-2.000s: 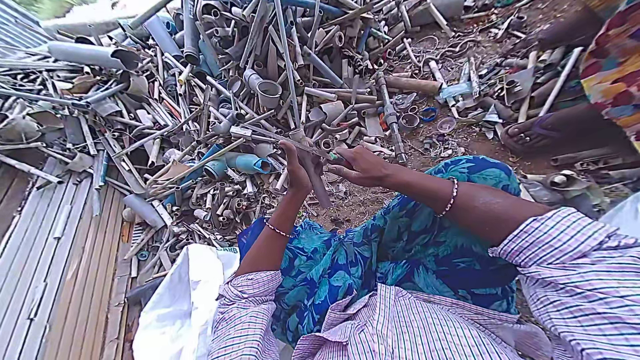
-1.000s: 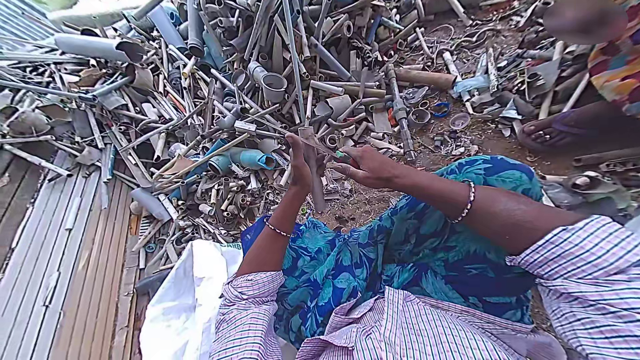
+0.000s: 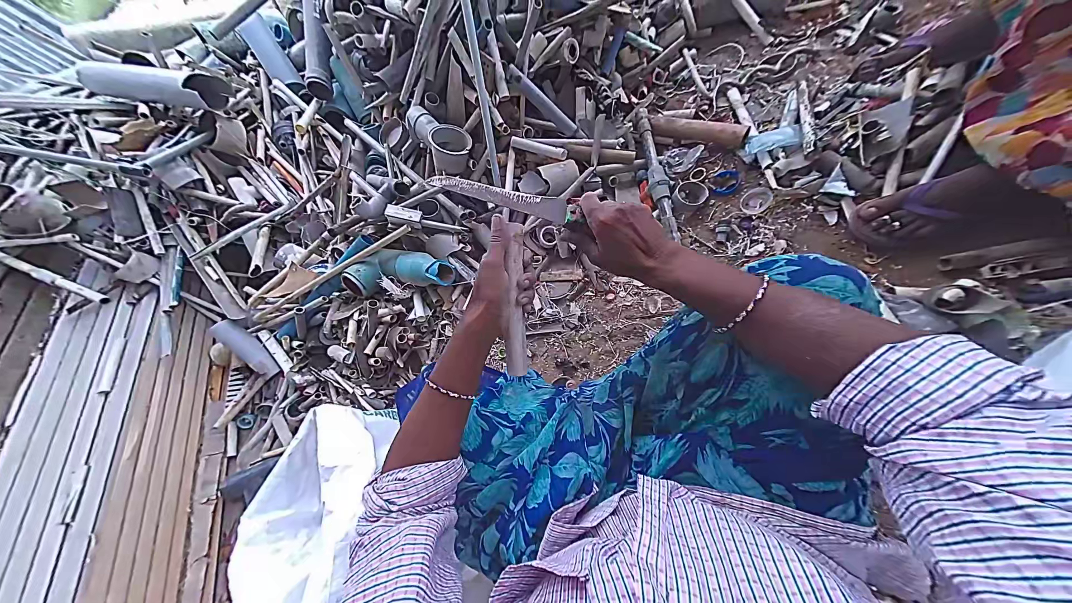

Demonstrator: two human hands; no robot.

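My left hand (image 3: 501,280) is closed around a piece of grey pipe (image 3: 515,339), whose lower end reaches down to the blue patterned cloth over my lap. In my right hand (image 3: 620,234) is the handle of a long blade with a jagged edge, seemingly a saw or worn knife (image 3: 502,198). The blade points left and lies just above the fingertips of my left hand; whether it touches the pipe I cannot tell. Most of the handle is hidden by my fingers, with a bit of green and red showing.
A heap of scrap plastic pipes and fittings (image 3: 452,146) spreads in front. Long flat strips (image 3: 75,435) lie at the left, beside a white sack (image 3: 293,502). At the upper right is another person's sandalled foot (image 3: 913,205). A brown pipe (image 3: 699,131) lies on the dirt.
The blade in my right hand now shows broadside above my left hand; before, it was near the top of the pipe. The other person's hand, seen one second ago at upper right, is out of view.
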